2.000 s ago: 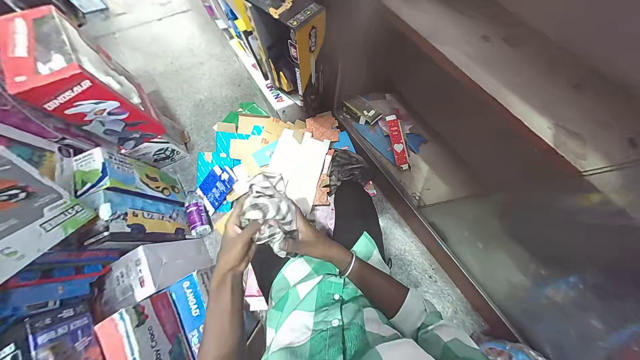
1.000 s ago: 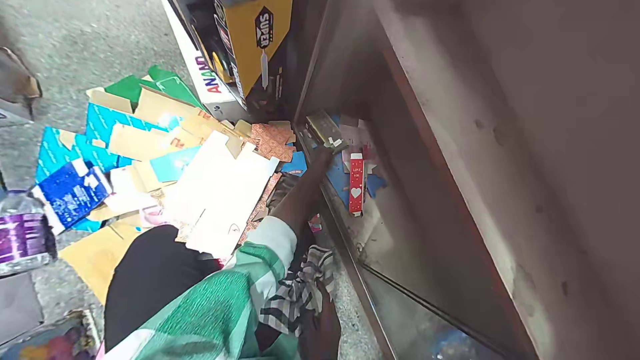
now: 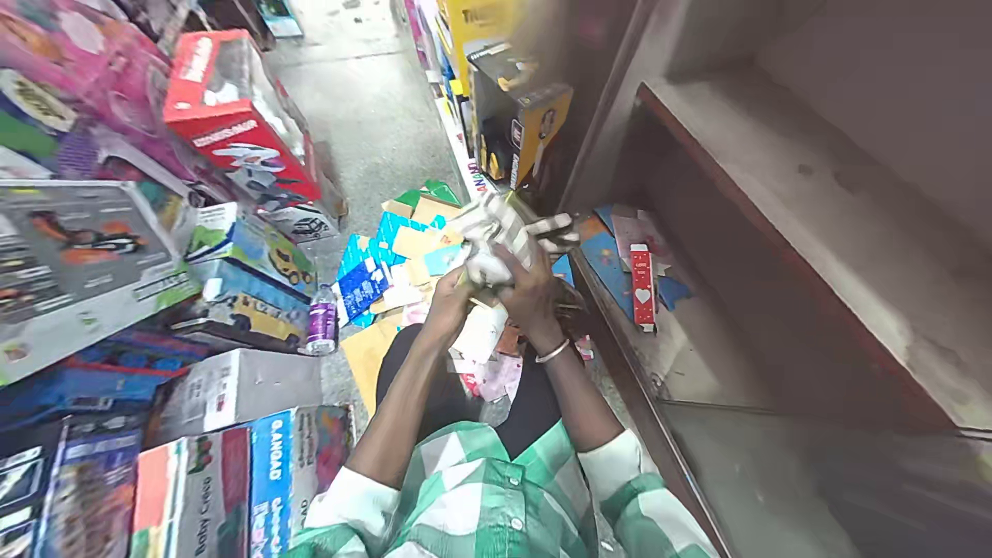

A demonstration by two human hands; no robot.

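A crumpled black-and-white striped cloth (image 3: 496, 229), blurred by motion, is bunched between both hands above a pile of flattened cardboard. My left hand (image 3: 453, 298) grips its lower left side, beside what may be a thin box edge partly covered by the cloth. My right hand (image 3: 528, 287) presses on the cloth from the right, fingers over it, a bangle at the wrist. Below the hands, a blue carton piece (image 3: 363, 288) and brown card (image 3: 368, 349) lie on the floor. A red box with a white heart (image 3: 642, 287) rests inside the low shelf.
Stacked toy boxes (image 3: 232, 387) crowd the left, with a red toy box (image 3: 248, 124) behind. A purple-labelled bottle (image 3: 322, 322) stands beside them. Yellow and black boxes (image 3: 515, 124) stand ahead. The cabinet's shelf edge (image 3: 775, 248) projects on the right.
One second ago an arm reached into the low shelf while the other hand held the striped cloth lower down. Now both hands are together on the cloth over the cardboard. The view has shifted widely.
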